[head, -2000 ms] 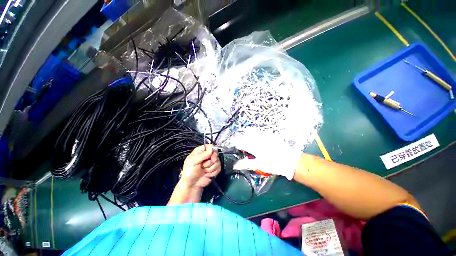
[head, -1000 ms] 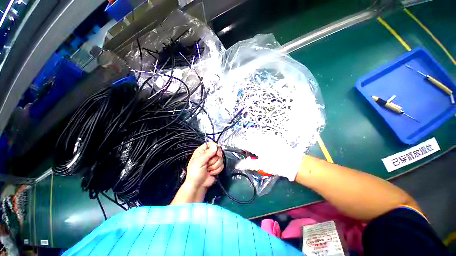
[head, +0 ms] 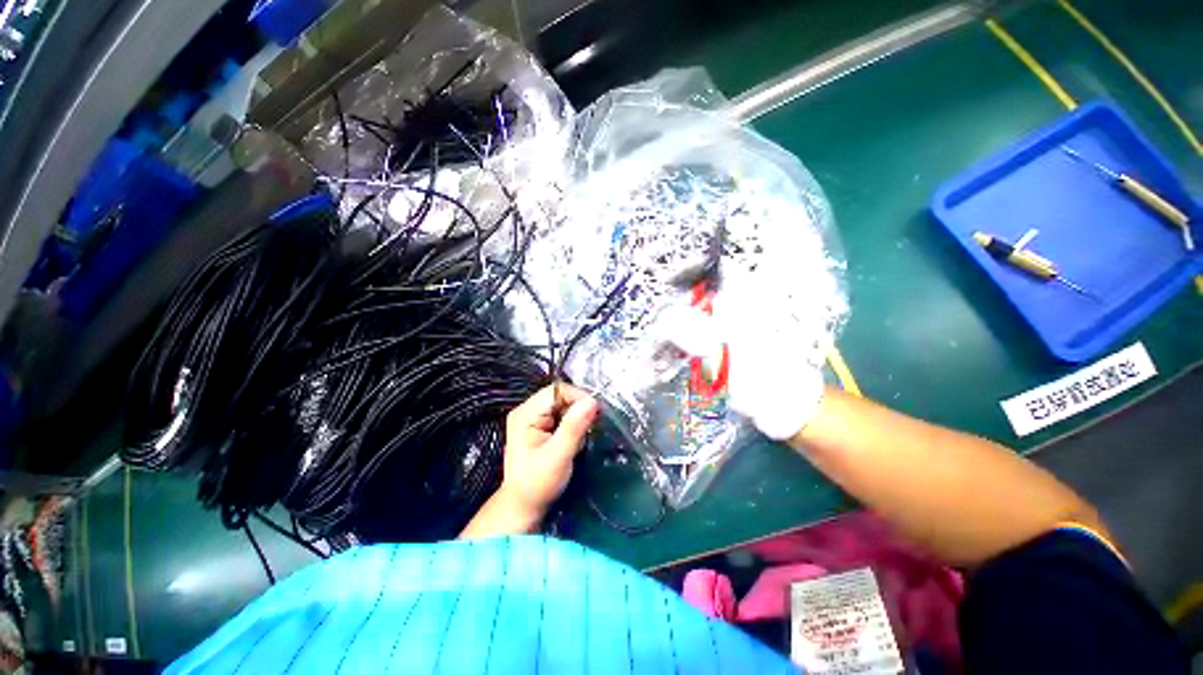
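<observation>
My bare left hand (head: 544,442) pinches a black cable end between thumb and fingers at the right edge of the coiled black cables (head: 383,396). My right hand (head: 765,369), in a white glove, holds scissors (head: 705,336) with red loop handles. Their dark blades point away from me, over the small white pieces (head: 660,244) in an open clear plastic bag (head: 811,224). The glove is overexposed and blends with the white pieces, so its fingers are hard to make out. A loose cable loop lies right of my left hand.
A second clear bag (head: 534,99) with black cable pieces lies behind the coils. A blue tray (head: 1075,330) with two needle-like tools (head: 1029,259) is at the right, above a white bench label (head: 1078,389). Pink cloth (head: 765,593) and a printed card (head: 844,626) are at the near edge.
My right hand has moved away from the left hand with the scissors, whose red handles and blades now show over the white pieces. My left hand stays by the coils, thumb now more extended.
</observation>
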